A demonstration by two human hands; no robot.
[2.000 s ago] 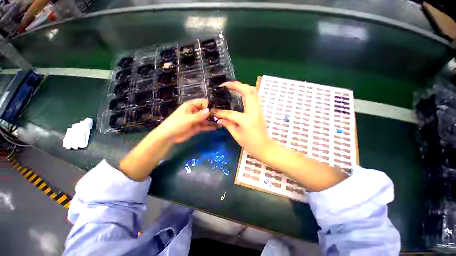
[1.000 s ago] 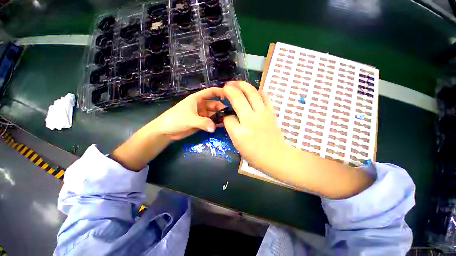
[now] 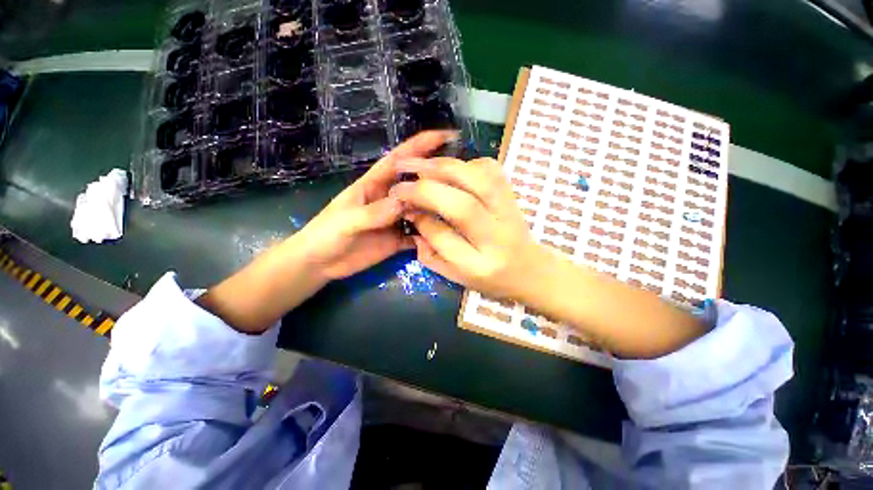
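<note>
My left hand (image 3: 359, 225) and my right hand (image 3: 469, 225) are together above the bench, fingers closed around a black plastic housing (image 3: 409, 228). Only small dark parts of the housing show between the fingers. The white adhesive sheet (image 3: 603, 225), with columns of small brown pieces, lies on a brown backing board, partly under my right forearm. The clear blister tray (image 3: 244, 139) with black housings lies beyond my hands to the left. Blue film scraps (image 3: 416, 278) lie on the bench just below my hands.
A crumpled white wipe (image 3: 100, 207) lies at the left of the green bench (image 3: 383, 325). Stacked clear trays with dark parts (image 3: 847, 287) stand at the far right edge. A few blue scraps lie on the sheet. Yellow-black floor tape shows at lower left.
The view has shifted, so the tray sits higher in the picture. My hands have closed more tightly around the housing, hiding most of it. A blue scrap now shows near the sheet's lower left.
</note>
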